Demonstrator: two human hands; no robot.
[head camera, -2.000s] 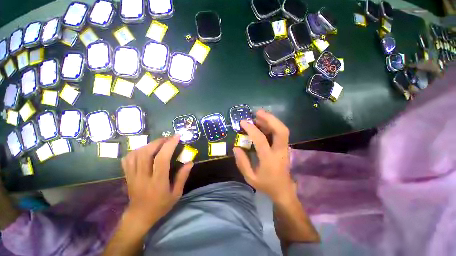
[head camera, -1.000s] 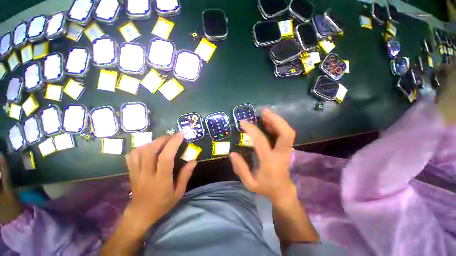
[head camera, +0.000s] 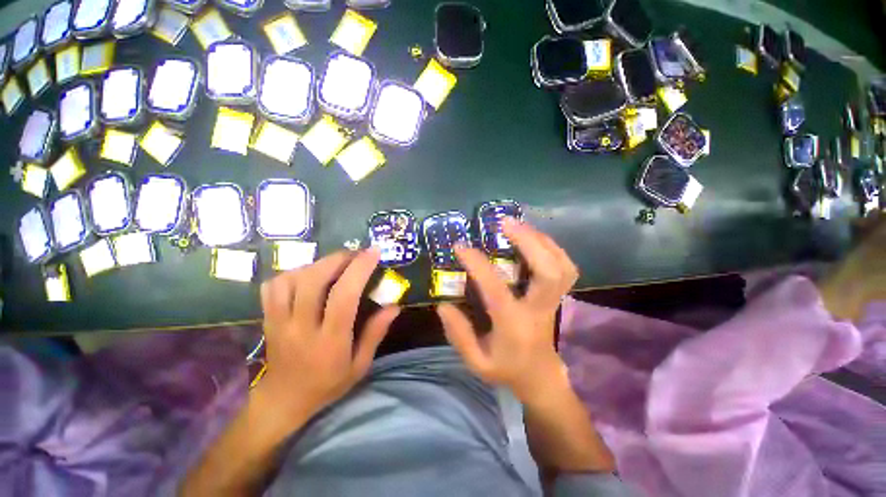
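Observation:
Three lit smartwatch units lie side by side near the bench's front edge. The left unit (head camera: 392, 236) shows a busier picture. The middle unit (head camera: 446, 239) and the right unit (head camera: 499, 221) show small icons on dark screens. Yellow-edged pouch batteries (head camera: 448, 283) lie just below them. My left hand (head camera: 325, 315) has a fingertip at the left unit's lower edge, fingers apart. My right hand (head camera: 515, 306) is spread, one fingertip at the middle unit's lower right and one on the right unit. Neither hand grips anything.
White-screen units (head camera: 284, 209) lie in rows at left with batteries below. A dark-screen unit (head camera: 459, 35) lies at the top middle. A loose cluster of dark-screen units (head camera: 595, 100) is at right, more units beyond. Pink-purple sleeves (head camera: 748, 359) of a neighbour are at right.
The view has shifted, so the bench items appear further right and the rows higher. A right-hand finger has moved from the right unit to the middle unit, another onto the right unit.

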